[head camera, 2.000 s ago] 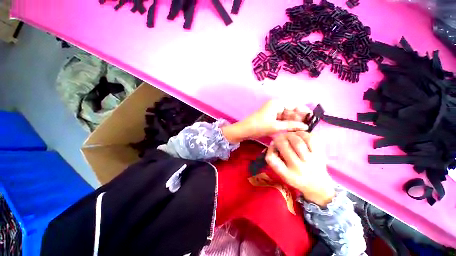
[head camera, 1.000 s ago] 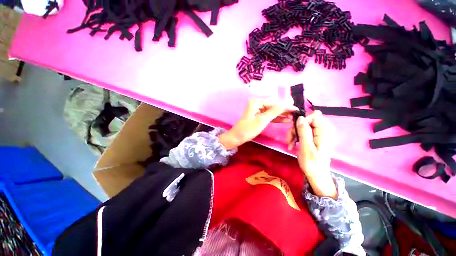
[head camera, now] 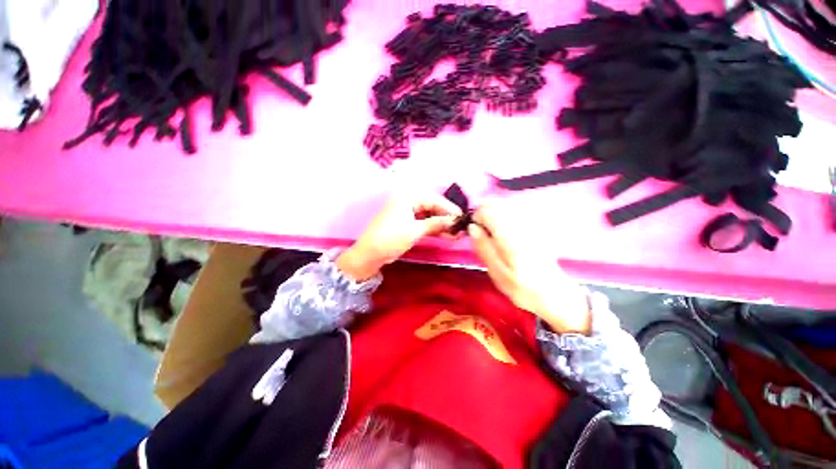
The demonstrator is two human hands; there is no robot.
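Observation:
My left hand (head camera: 403, 229) and my right hand (head camera: 504, 252) meet at the fingertips just above the front edge of the pink table. Both pinch a short black webbing strip (head camera: 456, 196), whose end sticks up between them. A small dark piece sits at the fingertips, too small to tell whether it is a buckle. A pile of glossy black buckles (head camera: 431, 92) lies beyond my hands. A heap of black webbing strips (head camera: 678, 101) lies to the right, with one strip reaching out toward my right hand.
Another heap of black strips (head camera: 211, 55) lies on the left of the pink table (head camera: 275, 183). A white bag (head camera: 46, 46) is at far left. A webbing loop (head camera: 729, 234) lies at right. Below the edge are an open cardboard box (head camera: 192, 321), a pale sack (head camera: 119, 284) and blue objects (head camera: 55, 417).
The view has turned, so the table edge now runs nearly level and more of the left heap shows. The strip's upright end looks shorter between my fingers, and my hands are closer together.

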